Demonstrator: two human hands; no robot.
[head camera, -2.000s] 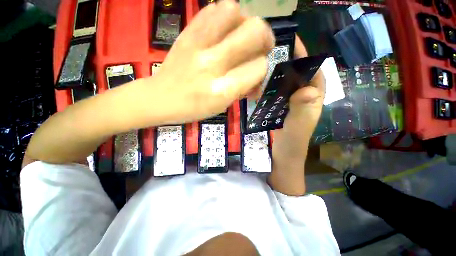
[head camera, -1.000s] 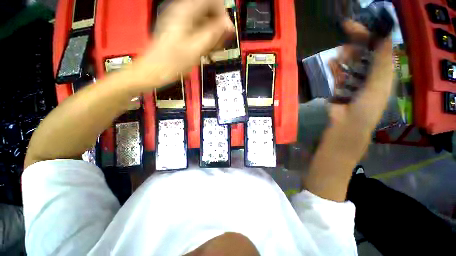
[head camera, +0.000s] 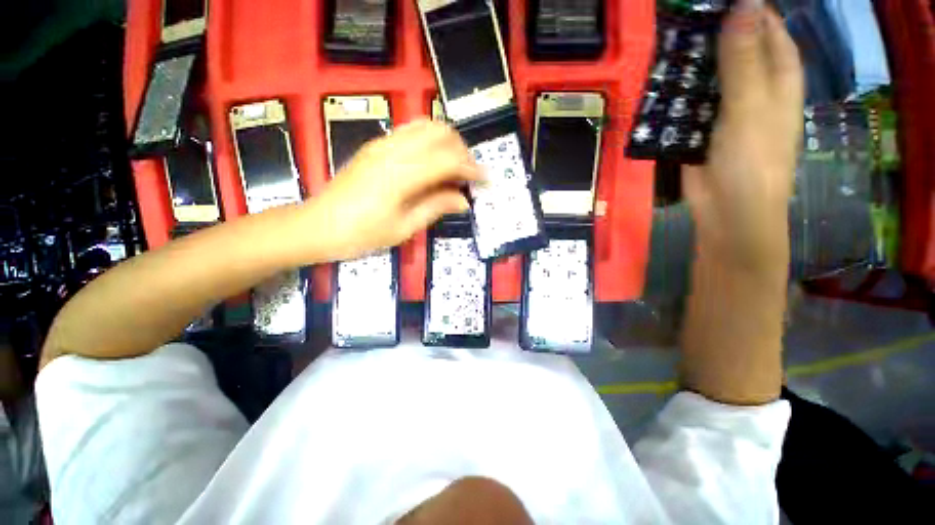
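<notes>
An open flip phone (head camera: 504, 195) with a gold-framed dark screen and a white dotted lower half lies tilted over other phones in the red tray (head camera: 627, 205). My left hand (head camera: 405, 190) has its fingertips at the left edge of this phone's lower half; the thumb's grip is partly hidden. My right hand (head camera: 754, 113) is raised at the right and holds black keypads (head camera: 675, 103) with white digits, slightly blurred. How many it holds is unclear.
More open phones (head camera: 562, 215) stand in a row, their pale lower halves over the tray's near edge. Dark phones (head camera: 359, 29) lie at the back. Blue-grey sheets (head camera: 820, 46) and another red tray (head camera: 910, 154) are at right. A glossy black mass (head camera: 62, 205) is at left.
My left hand has come down from the phone's upper part to its lower half, and the phone is more tilted. My right hand has moved from the sheets at right, with black keypads now showing.
</notes>
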